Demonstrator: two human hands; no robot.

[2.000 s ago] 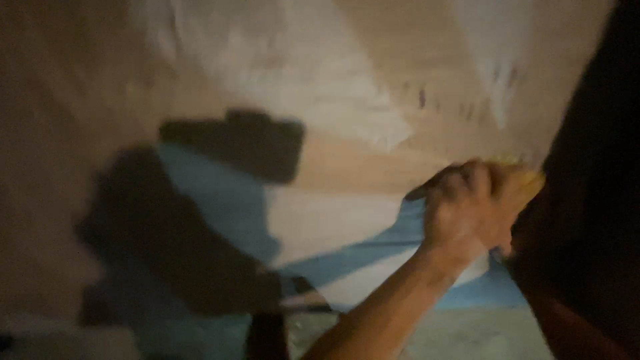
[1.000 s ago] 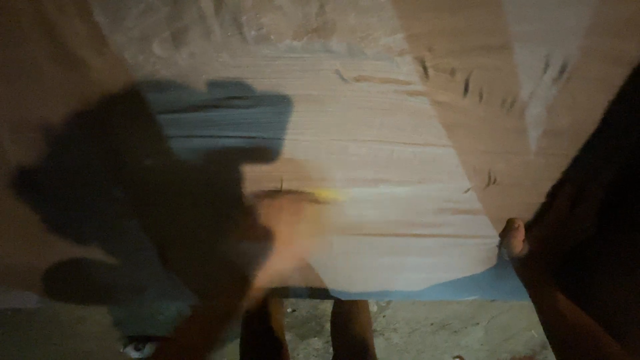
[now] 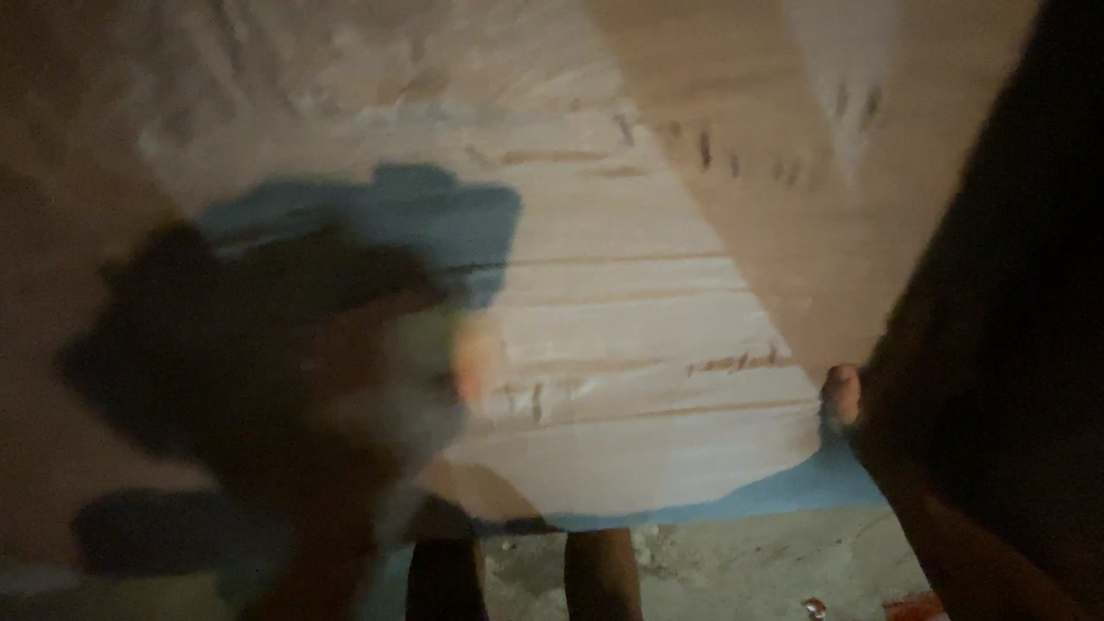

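Observation:
A large pale panel (image 3: 604, 328) with brown streaks and short dark marks fills most of the head view. My left hand (image 3: 414, 371) is strongly blurred and lies partly in shadow over the panel's lower left middle. Its fingertips catch the light, and a dim yellow-green patch shows beside them; whether it is a held object is unclear. At the panel's lower right edge is my right hand (image 3: 842, 398), its thumb lying over the edge and its other fingers hidden in the dark.
Two dark lower legs (image 3: 604, 573) stand below the panel's near edge on rough, dusty ground (image 3: 742, 552). A red object (image 3: 914, 605) lies at the bottom right. A dark area covers the right side, and a big shadow falls across the panel's left half.
My left hand, with something yellow at it in the earlier frames, has moved from the panel's right edge to the left. My right hand stays at the right edge since one second ago.

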